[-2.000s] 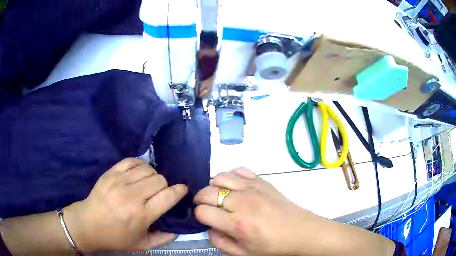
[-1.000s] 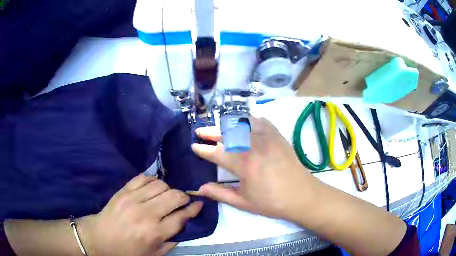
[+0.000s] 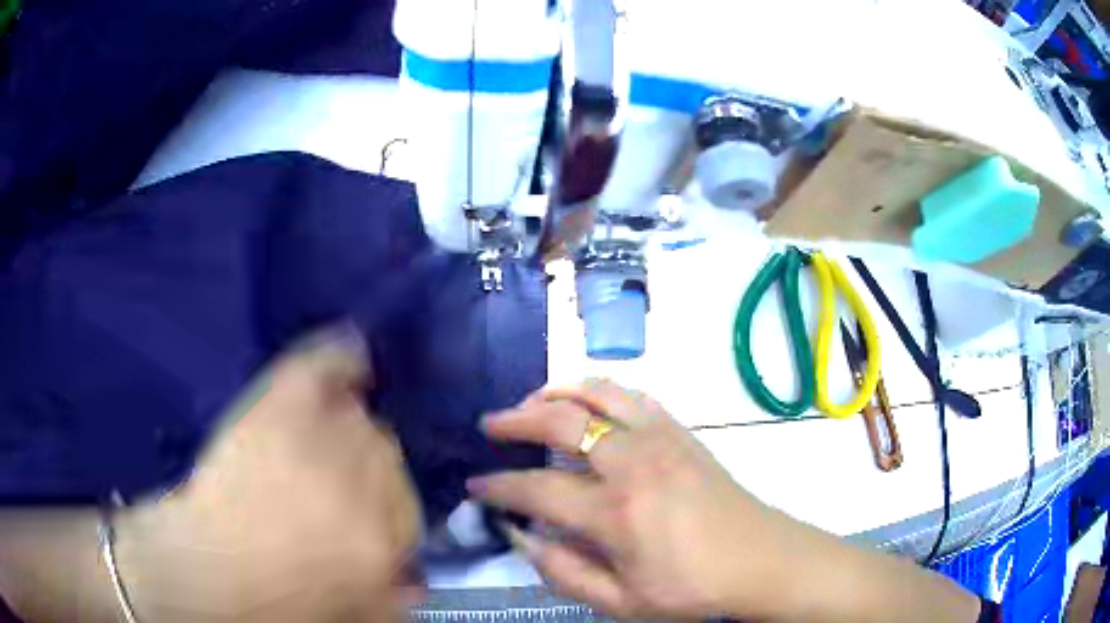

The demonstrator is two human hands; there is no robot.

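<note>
The navy garment (image 3: pixel 183 329) covers the left of the table. Its folded hem (image 3: pixel 517 353) lies under the presser foot (image 3: pixel 492 270), below the machine's needle area. My left hand (image 3: pixel 304 487) is blurred over the garment's lower part; its fingertips and grip are unclear. My right hand (image 3: pixel 609 487), with a gold ring, has its fingers at the hem's lower right edge, holding the cloth there. A small whitish patch shows between the hands. A grey-blue cylinder (image 3: pixel 614 310) stands just right of the foot.
Scissors with green and yellow loops (image 3: pixel 774 335), orange-brown snips (image 3: pixel 879 426) and a thin black tool (image 3: pixel 907 329) lie right. The white machine head (image 3: pixel 487 134) carries cardboard (image 3: pixel 852 183) and a mint pad (image 3: pixel 977 209). A ruled tape (image 3: pixel 487 612) runs along the front edge.
My right hand has drawn back from beside the foot to the hem's lower edge. My left hand has shifted left and blurred. The whole view has shifted, so the machine sits further right.
</note>
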